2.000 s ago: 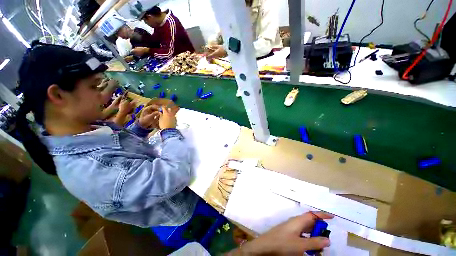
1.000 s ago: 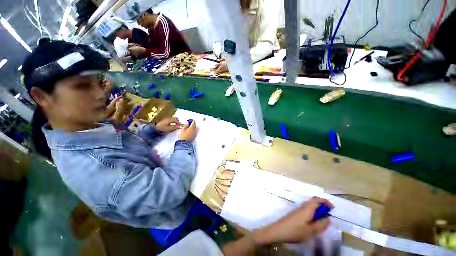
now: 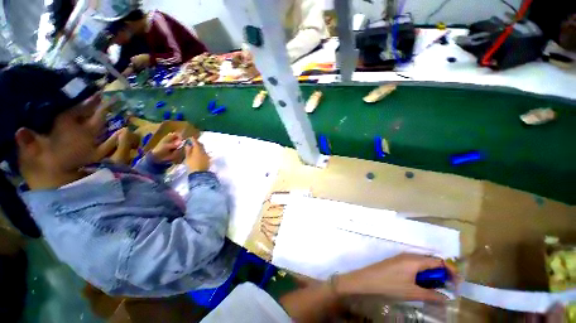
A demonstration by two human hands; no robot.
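My left hand [image 3: 391,277] reaches in from the bottom centre, a little blurred. Its fingers hold a blue battery cell [image 3: 432,277] over the lower right of the white sheets [image 3: 354,236]. A white release liner strip [image 3: 505,296] runs from beside these fingers to the right, towards a carton of yellow pads [image 3: 563,268] at the right edge. My right hand cannot be made out in the picture. The cell's far end and any part on it are too blurred to tell.
A green conveyor belt [image 3: 417,120] beyond the bench carries blue cells [image 3: 467,158] and tan packs [image 3: 380,93]. A metal post [image 3: 284,94] stands at the bench's far edge. A person in a denim jacket [image 3: 126,227] sits at left. Thin leads [image 3: 271,217] lie left of the sheets.
The view has shifted, and the yellow pads show more at right. My left hand has moved right and lower with the blue cell, near the strip. Items on the belt have moved left past the bench.
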